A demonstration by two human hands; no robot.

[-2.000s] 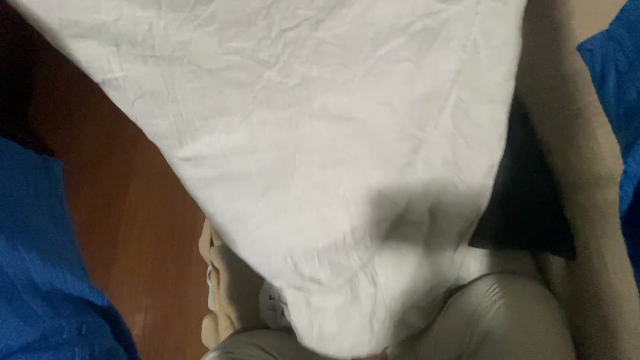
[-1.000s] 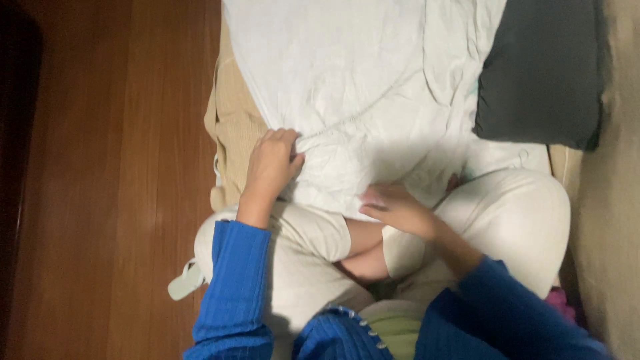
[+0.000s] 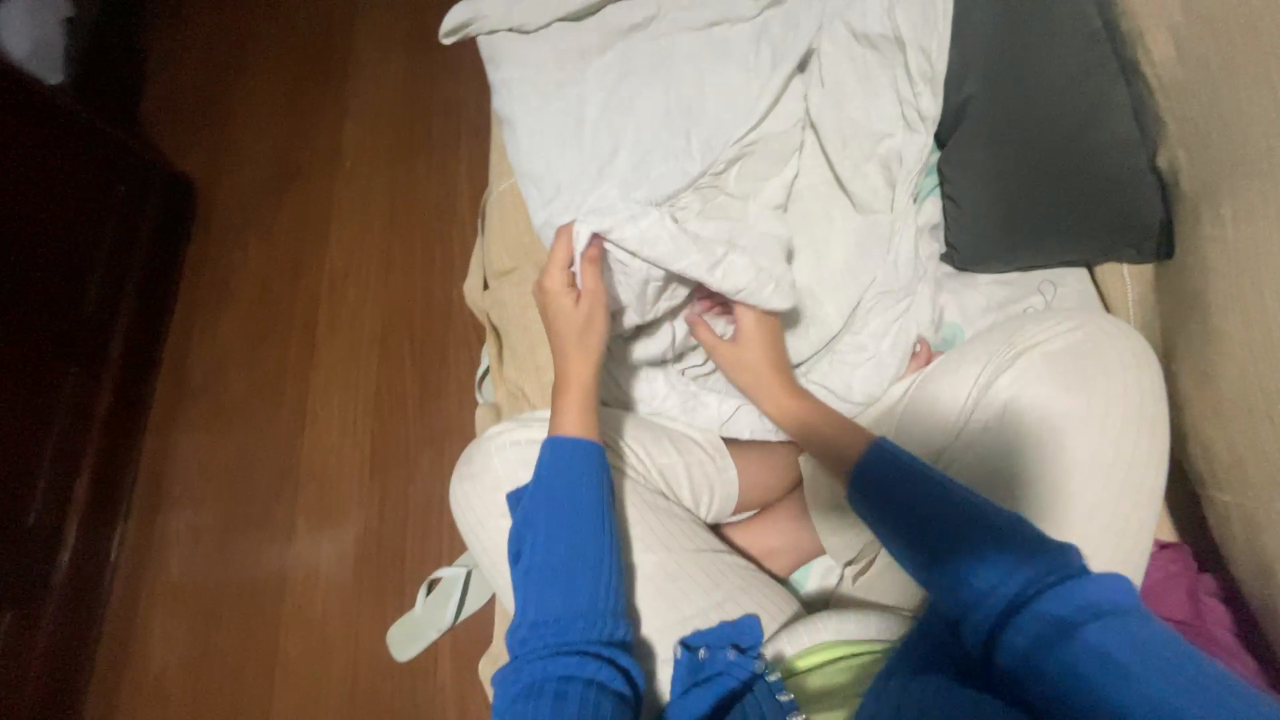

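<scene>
A large white cloth [image 3: 650,110] lies wrinkled in front of my crossed legs, its near part folded back in loose layers. At its left edge my left hand [image 3: 575,295] pinches a fold between thumb and fingers. My right hand [image 3: 742,345] is to the right and a little nearer to me, its fingers curled at the cloth's raised edge and partly under it. Its fingertips are partly hidden, but they appear to grip the fabric. Dark thread-like lines show on the cloth just below the right hand.
A dark grey cushion [image 3: 1050,140] lies at the right against a beige upholstered side [image 3: 1220,300]. Beige fabric [image 3: 515,340] edges the seat on the left. Below is a wooden floor [image 3: 300,400] with a light flip-flop [image 3: 430,615]. Purple cloth [image 3: 1195,610] lies at lower right.
The cloth, raised across the view two seconds ago, now lies down. Since one second ago both hands have taken up its near part, and a fold now stands between them.
</scene>
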